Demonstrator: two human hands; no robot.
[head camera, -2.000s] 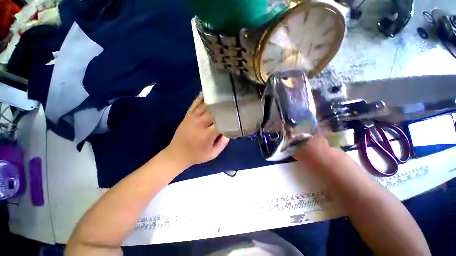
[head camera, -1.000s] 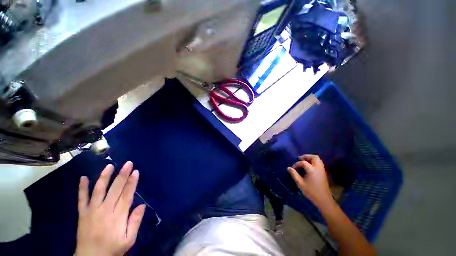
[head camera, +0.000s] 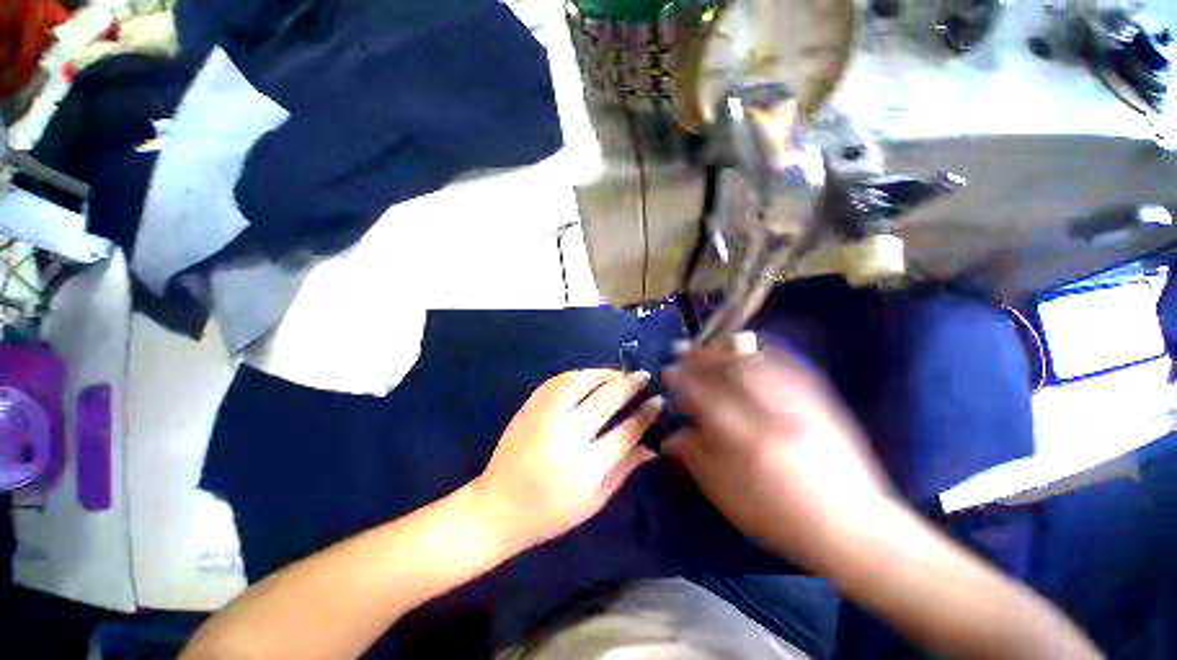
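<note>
The navy garment panel (head camera: 349, 445) lies across the table under the sewing machine head (head camera: 613, 226) and spreads right below it. My left hand (head camera: 562, 451) is on the panel just left of the needle area, fingertips on the cloth. My right hand (head camera: 774, 451) is blurred, its curled fingertips at the cloth below the chrome guard (head camera: 774, 194), close to my left fingertips. Whether either hand pinches the cloth is not clear. The chrome guard and my fingers partly hide the needle area.
A rumpled navy heap (head camera: 387, 103) with a pale grey piece (head camera: 194, 181) lies upper left. A gold-rimmed watch (head camera: 774, 52) is on the machine. A bright display (head camera: 1101, 329) is at right. A purple device (head camera: 26, 413) is at far left.
The view has swung back left from the blue crate. My right hand has moved from the crate's cloth to the needle area. My left hand now lies beside it, fingers closer together.
</note>
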